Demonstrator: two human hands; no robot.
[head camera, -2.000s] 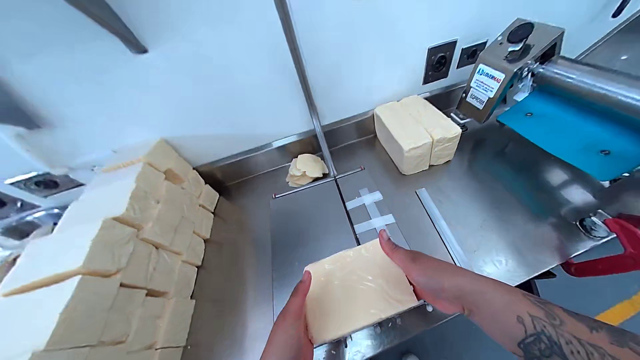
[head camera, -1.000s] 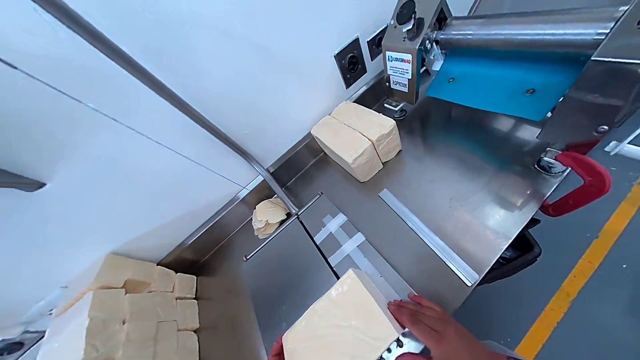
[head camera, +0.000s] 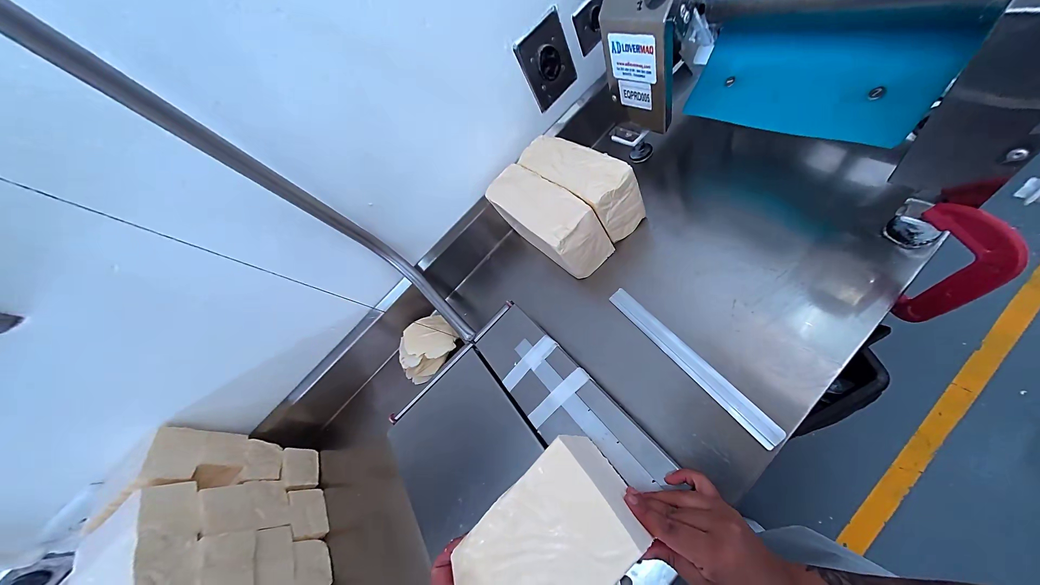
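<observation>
A large pale yellow block (head camera: 544, 520), like butter or cheese, rests at the near end of a flat metal wire cutter (head camera: 463, 439) whose plate has a dark slot and strips of white tape. At the block's left edge, the fingertips of my left hand (head camera: 443, 562) show; the rest of it is hidden. My right hand (head camera: 699, 520) presses its fingers on the block's right side. A thin wire runs from the upper left toward the cutter's curved metal arm (head camera: 244, 166). Thin pale offcuts (head camera: 426, 348) lie piled behind the cutter.
Stacked pale blocks (head camera: 244, 512) stand at lower left. Two more blocks (head camera: 561, 203) sit by the wall. A metal strip (head camera: 699, 370) lies on the steel table (head camera: 731, 244). At upper right are a roller machine with a blue sheet (head camera: 837, 77) and a red clamp handle (head camera: 975, 260).
The view has turned and shifted. The block, between my hands at the plate's near end two seconds ago, is now turned to line up beside the taped strip. My left hand has become mostly hidden.
</observation>
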